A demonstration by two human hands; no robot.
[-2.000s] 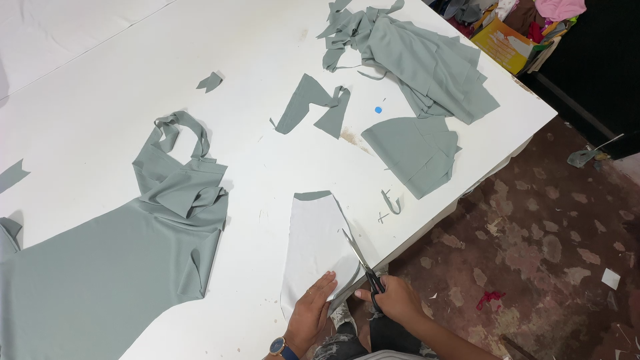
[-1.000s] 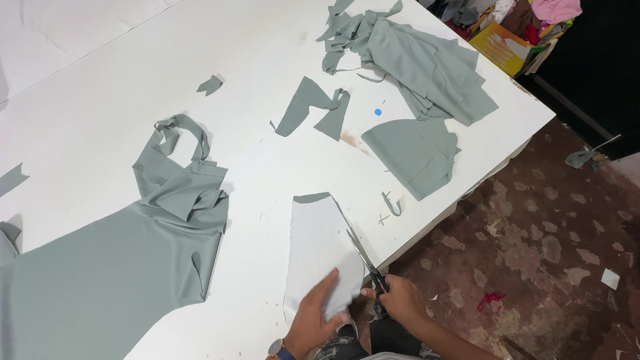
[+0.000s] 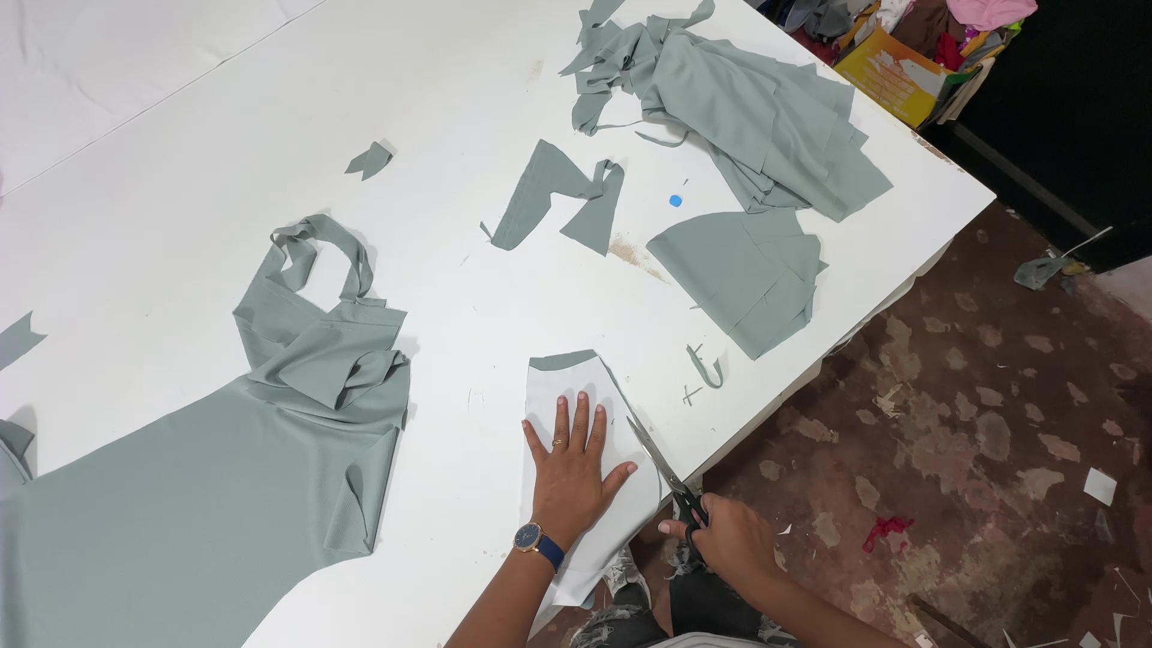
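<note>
My left hand (image 3: 573, 477) lies flat with its fingers spread on a white pattern piece (image 3: 553, 396), which rests over grey-green fabric near the table's edge. A strip of that fabric (image 3: 562, 361) shows along the top of the white piece. In my right hand (image 3: 733, 535) is a pair of scissors with black handles (image 3: 667, 470). The blades lie beside the right edge of the white piece and look slightly apart. Part of the white piece hangs past the table edge, below my left hand.
A large grey-green cloth (image 3: 180, 504) covers the table's left side. Stacked cut pieces (image 3: 756, 117) lie at the upper right, with another stack (image 3: 747, 270) below them. Small scraps (image 3: 531, 198) lie mid-table. A box of cloth (image 3: 891, 76) stands beyond the corner.
My left hand has moved up onto the middle of the white piece and now lies flat with fingers spread. The lower part of the white piece shows more below it.
</note>
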